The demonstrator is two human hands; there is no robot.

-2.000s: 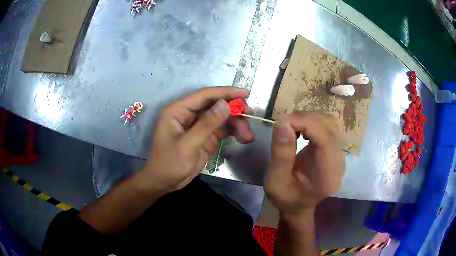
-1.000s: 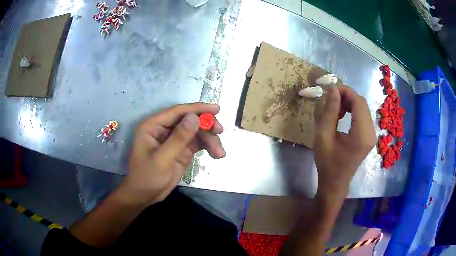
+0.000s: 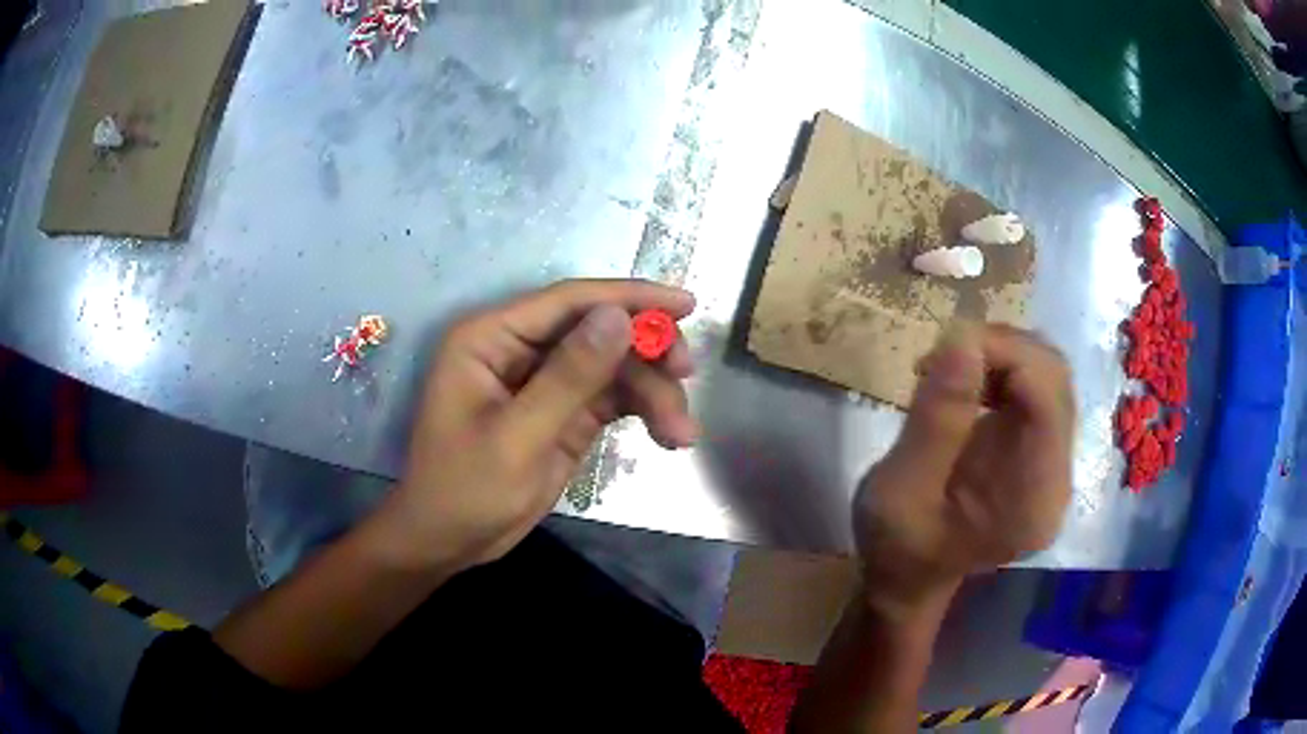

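Note:
My left hand (image 3: 495,430) pinches a bright red rounded part (image 3: 654,333) between thumb and fingers above the metal bench. Its hollow side faces up. My right hand (image 3: 968,466) is slightly blurred, with thumb and forefinger close together, just below the stained cardboard pad (image 3: 831,323). No stick can be made out in it, so I cannot tell whether it holds one. Two white tapered holders (image 3: 949,261) lie on the stained pad. A partly assembled red-and-white figurine with a yellow-orange top (image 3: 358,344) lies left of my left hand.
A second cardboard pad (image 3: 136,179) bears one white lump at upper left. Red-white bodies (image 3: 380,22) lie at the top edge. Loose red parts (image 3: 1158,351) line the right end. A blue bin (image 3: 1218,488) and small translucent bottle (image 3: 1250,264) are far right.
My right hand held a thin pale stick at the red part, went to the white holders, and has now drawn back towards me. My left hand keeps the red part. The view has shifted.

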